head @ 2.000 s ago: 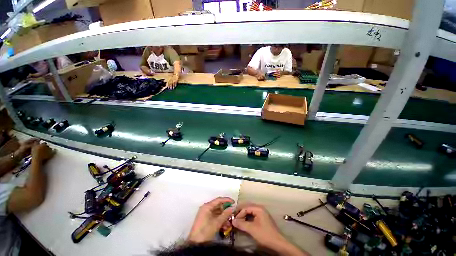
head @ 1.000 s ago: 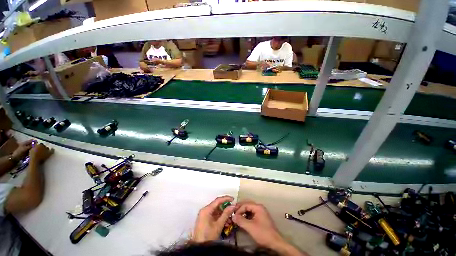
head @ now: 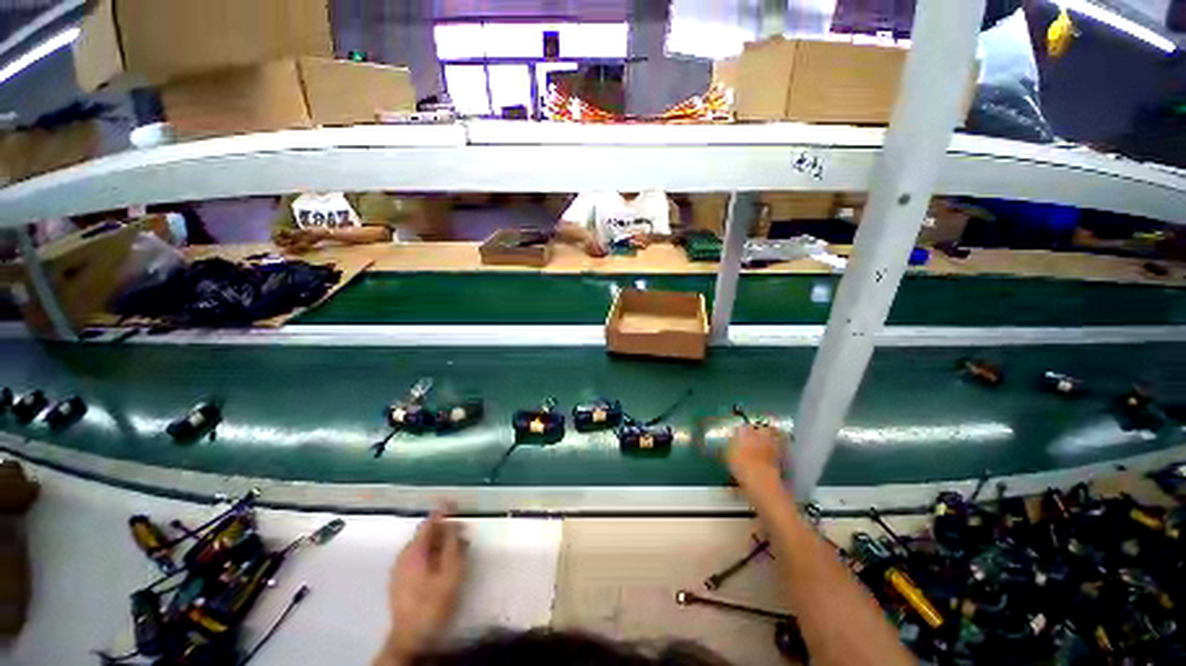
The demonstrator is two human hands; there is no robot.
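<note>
My left hand [head: 427, 579] is over the white sheet [head: 501, 572], fingers apart and nothing seen in it; it is slightly blurred. My right hand [head: 757, 455] reaches over the green belt [head: 312, 449] beside the slanted post. A thin dark strand shows at its fingertips; the hand hides what lies under it. Black units with yellow-orange labels lie on the belt, among them one unit [head: 537, 424] with a trailing cable and a blurred one [head: 458, 414] farther left. A small pile of units [head: 208, 579] lies at left, a dense heap [head: 1041, 572] at right.
The slanted white post [head: 865, 293] stands right beside my right hand. A white shelf [head: 585, 167] spans overhead, with cartons [head: 832, 85] on it. An open cardboard tray [head: 657, 325] stands beyond the near belt. People sit at the far bench [head: 436, 258].
My hands have parted from the unit they held together. The right has reached forward onto the belt, the left has moved left. A blurred unit now shows on the belt left of centre. The view has tilted up.
</note>
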